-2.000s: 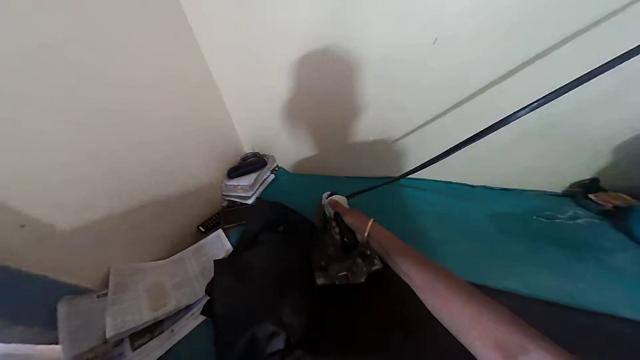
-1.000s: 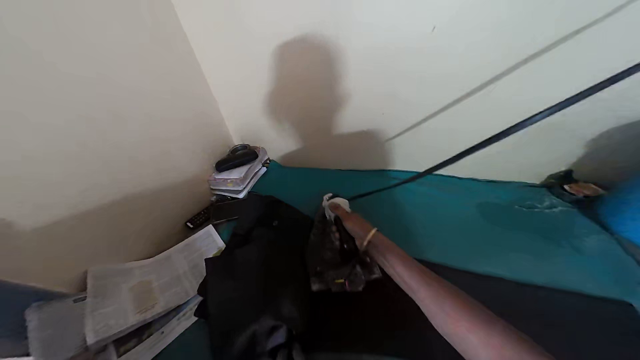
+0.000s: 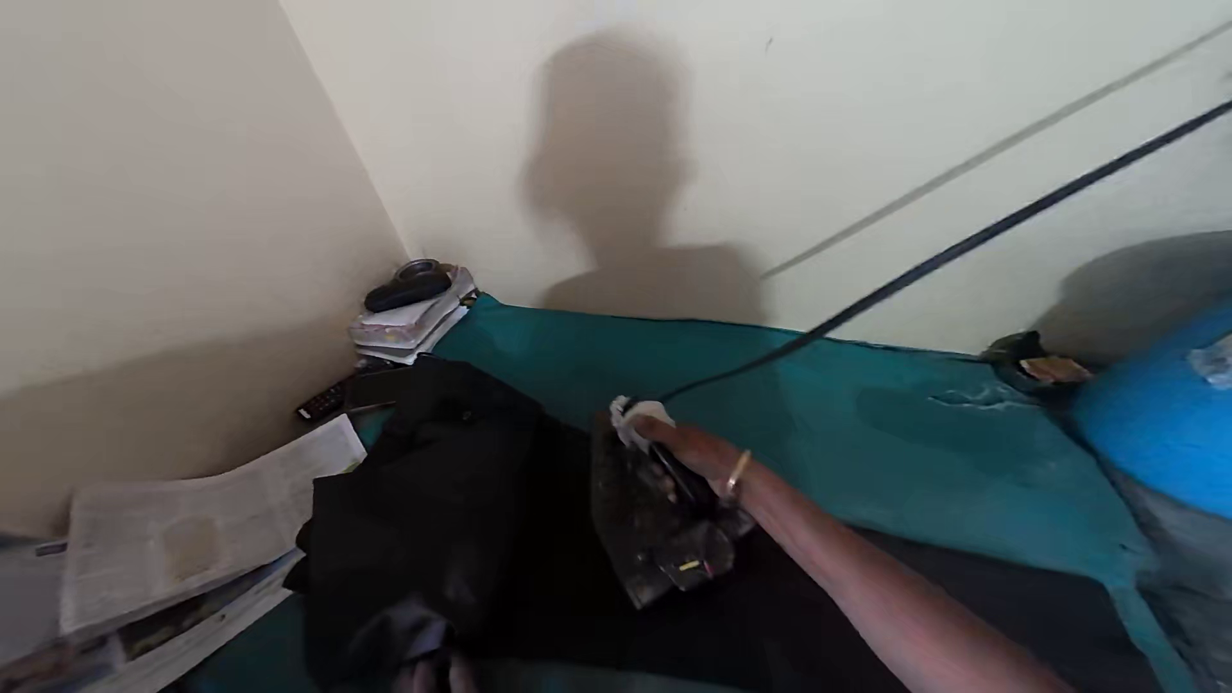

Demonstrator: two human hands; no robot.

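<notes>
My right hand, with a bangle at the wrist, is closed around the black handle of a clothes iron, whose dark, worn body lies over black cloth. White wrapping covers the cord end of the iron by my fingers. From there a black power cord runs up to the right. My left hand shows only its fingertips at the bottom edge, on the black garment; they look to be gripping its fabric. The garment lies bunched left of the iron.
A teal cloth covers the surface against the wall. Left are newspapers, a remote control and stacked books or papers with a dark case on top. A blue rounded object and a small dark item stand right.
My left fingertips have come into view at the garment's lower edge. My right hand keeps hold of the iron. The view has shifted slightly.
</notes>
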